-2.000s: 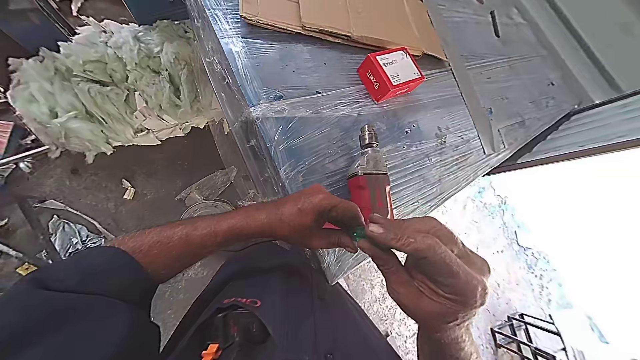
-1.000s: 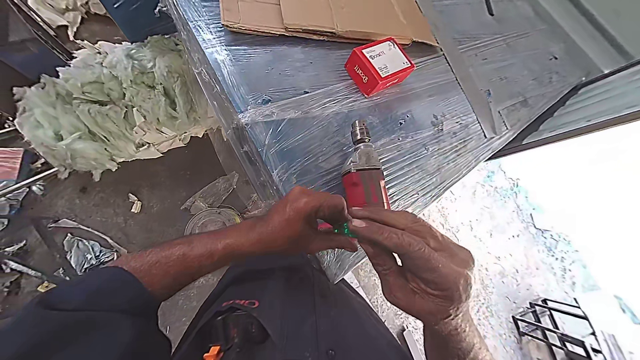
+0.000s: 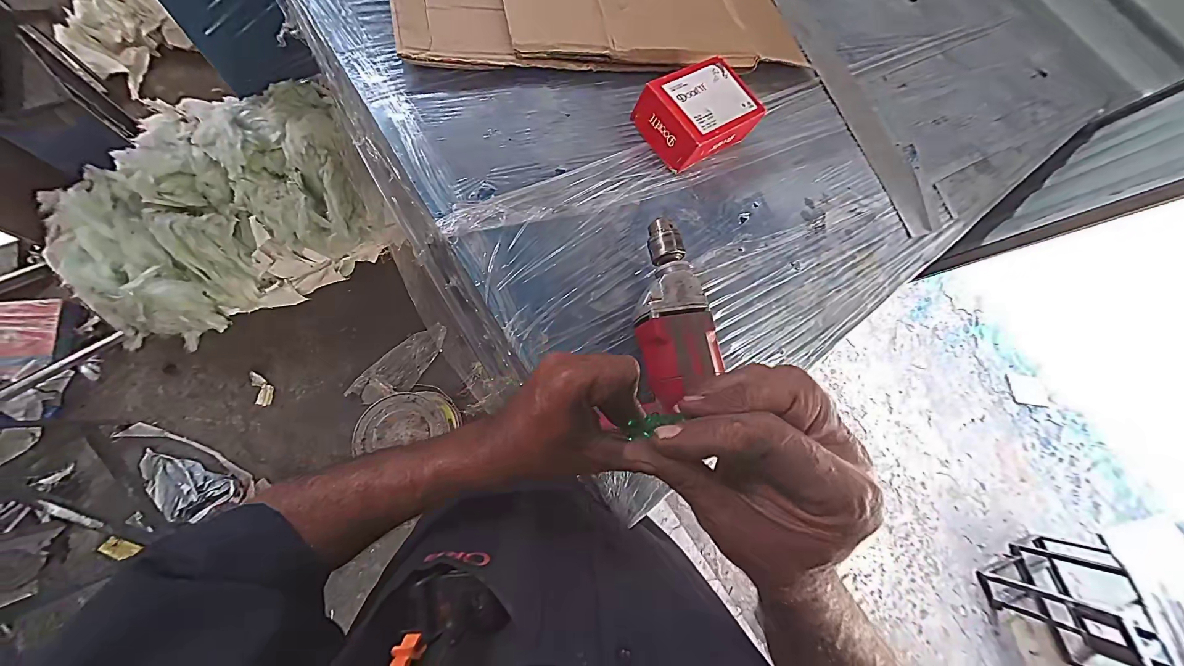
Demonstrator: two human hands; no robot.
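Observation:
A small shiny green item (image 3: 653, 425) sits between the fingertips of both hands; its kind cannot be told, since the fingers cover most of it. My left hand (image 3: 583, 416) pinches it from the left, and my right hand (image 3: 772, 453) holds it between thumb and finger from the right. Just beyond the hands lies a red power drill (image 3: 678, 342) with a metal chuck, its rear part hidden by my fingers. It rests on a blue-grey surface wrapped in clear plastic film (image 3: 573, 268). Farther off on that film stands a red and white cardboard box (image 3: 699, 113).
Flat cardboard sheets (image 3: 601, 32) lie at the far edge of the wrapped surface. On the floor at left are a heap of pale green fibrous insulation (image 3: 222, 203), a round lid or tub (image 3: 405, 424) and crumpled plastic (image 3: 185, 486). A black metal frame (image 3: 1064, 583) stands at lower right.
Both hands stay together over the drill's rear, with small shifts of the fingers around the green item. The drill and the box rest as before.

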